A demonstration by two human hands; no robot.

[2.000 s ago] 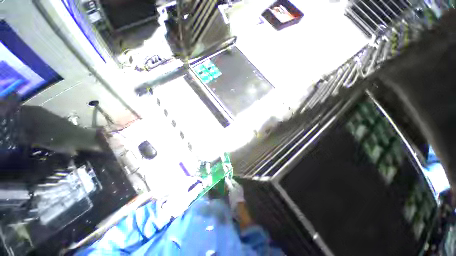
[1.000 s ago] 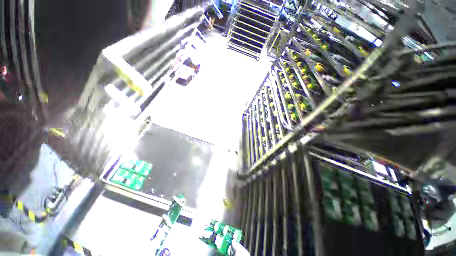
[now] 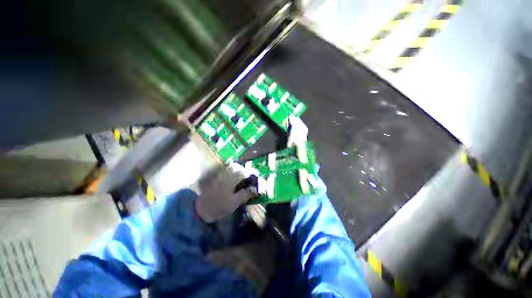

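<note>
A green circuit board (image 3: pixel 286 174) with white parts is in my left hand (image 3: pixel 221 192), held by its left end above the dark flat surface (image 3: pixel 379 134). My right hand (image 3: pixel 297 132), in a white glove, is just beyond this board, partly hidden by it. Its fingers are on the near end of another green board (image 3: pixel 275 100) at the dark surface. Two more green boards (image 3: pixel 242 119) (image 3: pixel 219 137) lie side by side to the left, near the metal edge.
A blurred dark rack or shelf with green boards (image 3: pixel 169 52) fills the upper left. Yellow-black floor tape (image 3: pixel 481 173) runs beyond the dark surface at the right and top. A pale perforated panel (image 3: pixel 29 233) is at the lower left.
The view has turned and come closer to the dark surface. Both hands and the boards they carry are now over it. The tall racks on the right have left the view.
</note>
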